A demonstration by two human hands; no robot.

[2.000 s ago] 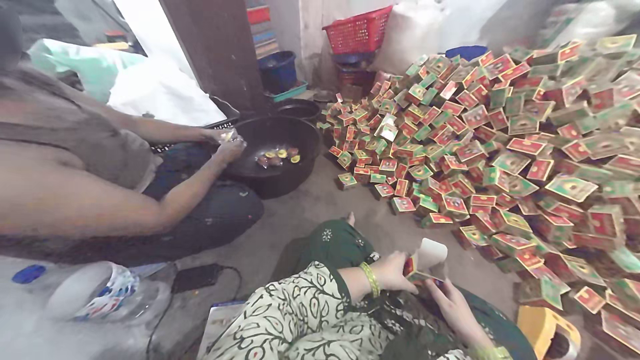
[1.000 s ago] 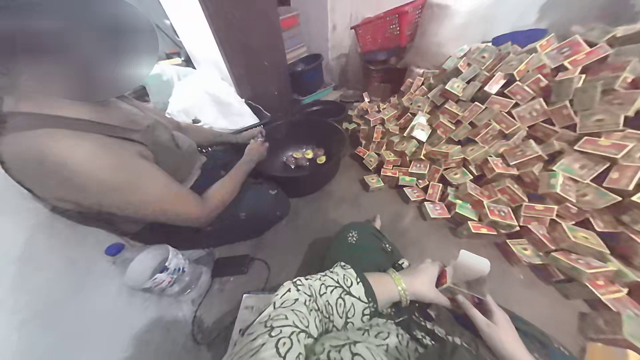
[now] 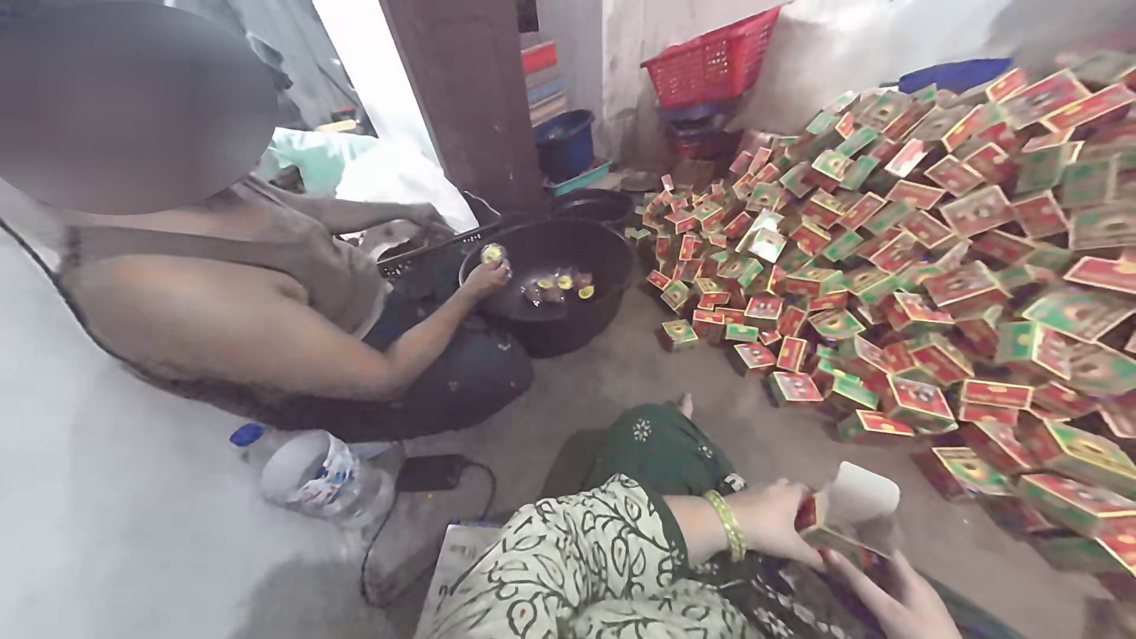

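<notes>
My left hand (image 3: 781, 522), with a yellow-green bangle at the wrist, grips a small red and green cardboard box (image 3: 839, 531) over my lap. The box's pale inner flap (image 3: 863, 491) stands up, rounded at its end. My right hand (image 3: 896, 596) is at the near side of the same box, thumb and fingers against its lower edge; part of this hand runs off the bottom of the view. Just beyond, a large heap of similar boxes (image 3: 834, 324) lies on the floor.
At the left a seated person (image 3: 222, 293) holds a small yellow-topped item over a black tub (image 3: 550, 328) with several more inside. A plastic bottle (image 3: 328, 475) and a black adapter (image 3: 432, 472) with a cord lie on the floor. A red basket (image 3: 710, 67) and blue bucket (image 3: 565, 146) stand behind.
The co-worker's near hand now holds a yellow-topped item up at the tub's rim, and the other arm has drawn back behind. My hands stay at the box. The view has shifted somewhat.
</notes>
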